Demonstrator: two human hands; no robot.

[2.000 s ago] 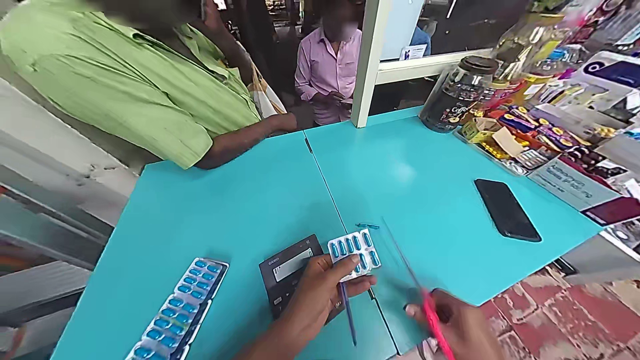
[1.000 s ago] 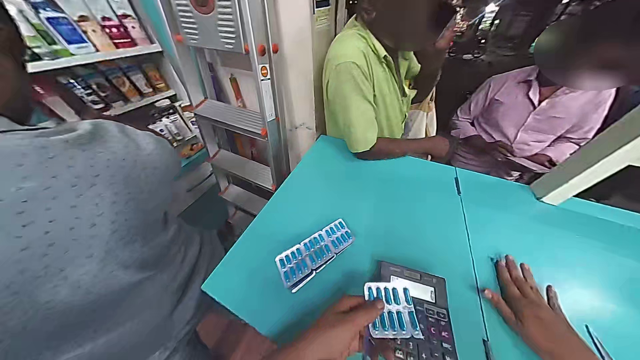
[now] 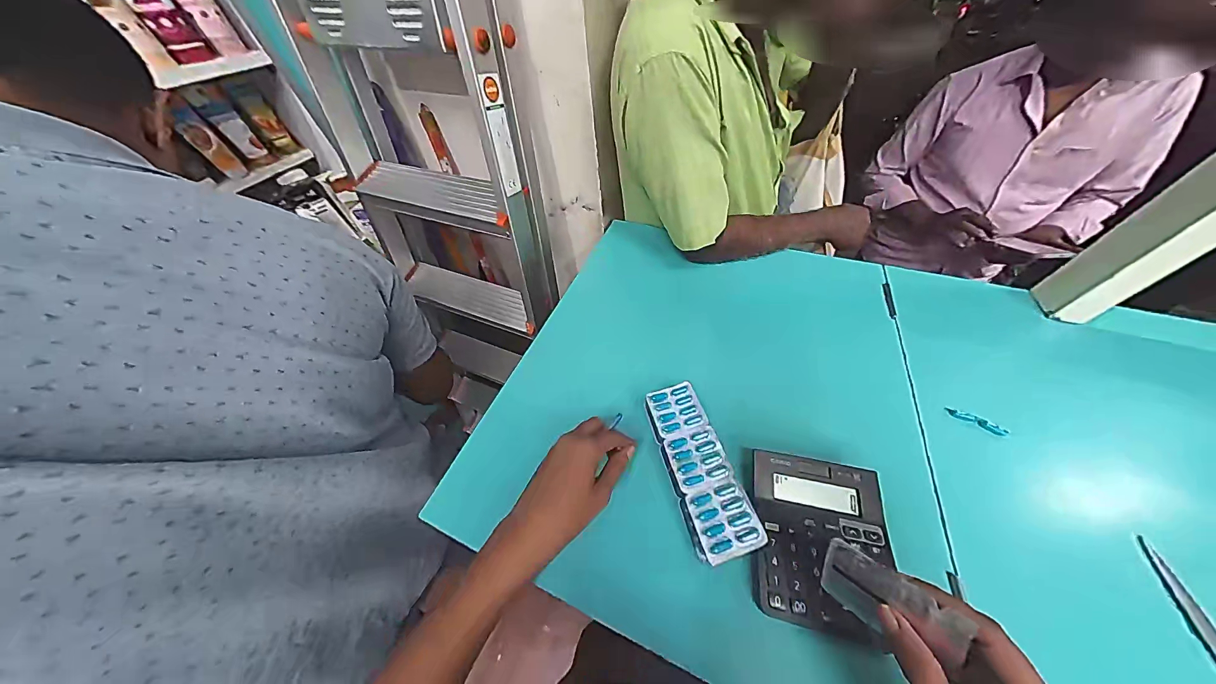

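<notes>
My left hand (image 3: 575, 465) rests on the turquoise counter (image 3: 760, 332), its fingers curled at a thin blue item (image 3: 616, 421) that is mostly hidden. Just right of it lies a joined row of blister packs of blue capsules (image 3: 705, 475). A black desk calculator (image 3: 822, 541) is beside the packs. Over its keys, my right hand (image 3: 936, 632) grips a blurred, greyish translucent packet (image 3: 893, 594); its contents cannot be told. A small blue strip (image 3: 977, 421) lies farther back. The scissors (image 3: 1178, 594) show only their blades at the right edge.
A person in a patterned grey-blue shirt (image 3: 209, 380) stands close on the left, before an aluminium stepladder (image 3: 456, 190) and stocked shelves (image 3: 218, 66). Two people in green (image 3: 674, 123) and pink (image 3: 1016, 152) shirts are across the counter. A pale post (image 3: 1130, 247) rises at the right.
My left hand has let go of the small blister pack it held and moved left of the long row. My right hand has left the counter's right part and now holds the packet over the calculator.
</notes>
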